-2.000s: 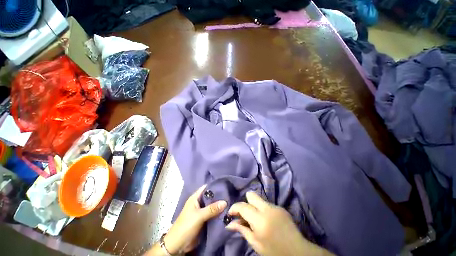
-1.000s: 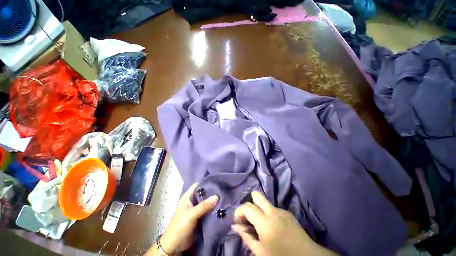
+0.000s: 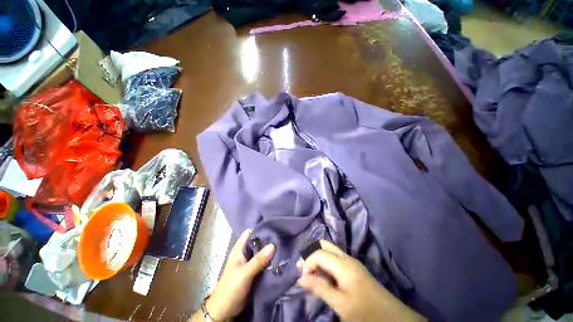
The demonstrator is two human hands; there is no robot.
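The purple coat [image 3: 402, 207] lies spread on the table with its shiny lining [image 3: 327, 182] showing at the opening. My left hand [image 3: 242, 272] pinches the coat's front edge, thumb on top, beside a dark button [image 3: 256, 242]. My right hand [image 3: 333, 277] is just to the right, fingers curled around a small dark tool [image 3: 311, 249], perhaps snips. A second button, blurred [image 3: 276, 268], lies between my hands. No needle or thread can be made out.
At left are an orange bowl [image 3: 113, 241], a dark phone [image 3: 182, 223], a red plastic bag [image 3: 69, 135], clear bags [image 3: 151, 100] and a fan [image 3: 22, 38]. More purple coats [image 3: 528, 107] are heaped beyond the right table edge. Black garments lie at the far side.
My right hand has moved slightly right, off the second button, and the dark tool now shows at its fingers. My left hand still pinches the front edge. The view has shifted slightly.
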